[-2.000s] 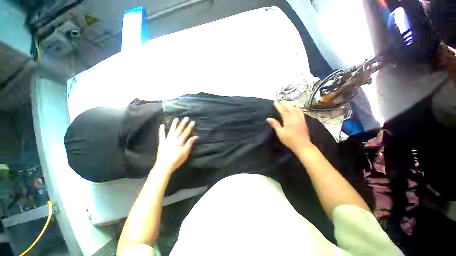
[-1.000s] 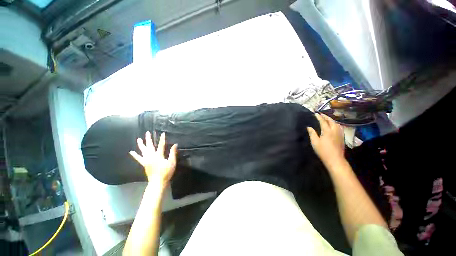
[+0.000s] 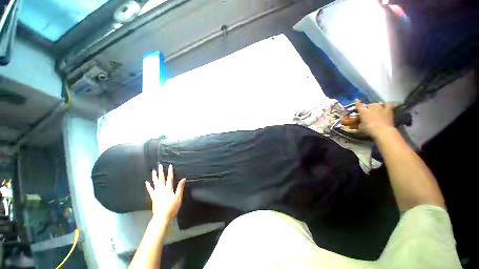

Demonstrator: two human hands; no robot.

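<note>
A black garment (image 3: 252, 157) lies spread over the dark-grey padded board (image 3: 120, 176), whose rounded left end is bare. The garment's waistband (image 3: 153, 152) lies across the board. My left hand (image 3: 167, 194) rests flat on the garment just below the waistband, fingers spread. My right hand (image 3: 374, 120) is at the orange-brown handle of the steam iron (image 3: 351, 122), at the right end of the table. The fingers partly cover the handle, and whether they are closed around it cannot be told.
The white-covered table (image 3: 231, 79) lies under the board. A blue upright box (image 3: 153, 73) stands at its back edge. Crumpled whitish cloth (image 3: 318, 116) lies around the iron. A yellow hose (image 3: 70, 249) hangs at lower left.
My right hand has left the garment's right part and moved right to the iron. My left hand has shifted left to near the waistband. The garment lies flatter, and its waistband is straighter across the board.
</note>
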